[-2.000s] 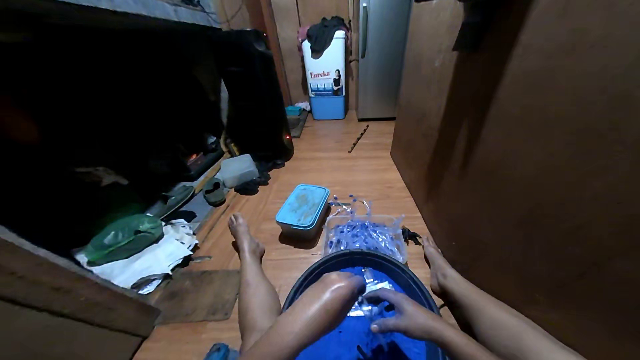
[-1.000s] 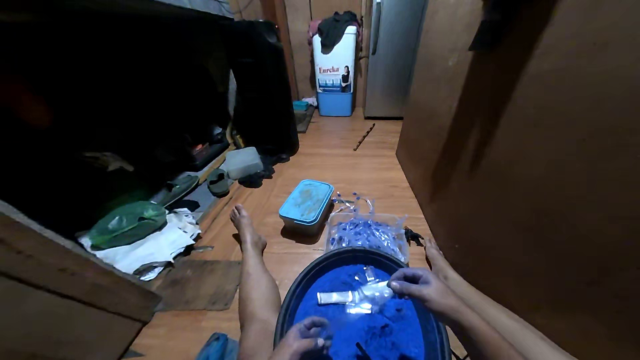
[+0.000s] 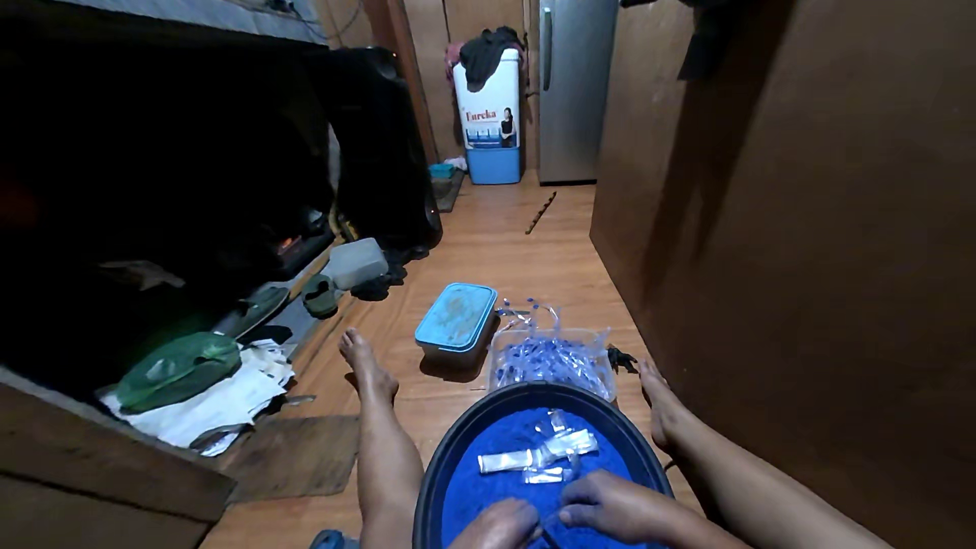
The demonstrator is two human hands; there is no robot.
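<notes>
A round black tub (image 3: 436,465) stands between my legs, with bright blue powder or cloth-like material (image 3: 473,489) inside. Several clear plastic sachets or strips (image 3: 537,455) lie on the blue surface. Low in the tub, my left hand (image 3: 507,522) is bent close to a small dark item whose kind I cannot tell. Beside it, my right hand (image 3: 598,503) has its fingers curled, thumb toward the left hand; whatever lies between the fingertips is too small to make out. Beyond the tub's far rim sits a clear plastic container (image 3: 553,362) heaped with thin blue-and-clear plastic pieces.
A container with a light blue lid (image 3: 457,316) rests on the wooden floor. At left are a green plastic bag (image 3: 179,370), white sheets (image 3: 229,404) and slippers (image 3: 319,296). A brown wooden panel (image 3: 801,267) rises at right. Farther back stand a white-and-blue appliance (image 3: 492,114) and a refrigerator (image 3: 577,99).
My right hand has moved down and left from the clear plastic strips, closer to my left hand. Two seconds ago a knee covered part of the tub; it no longer does.
</notes>
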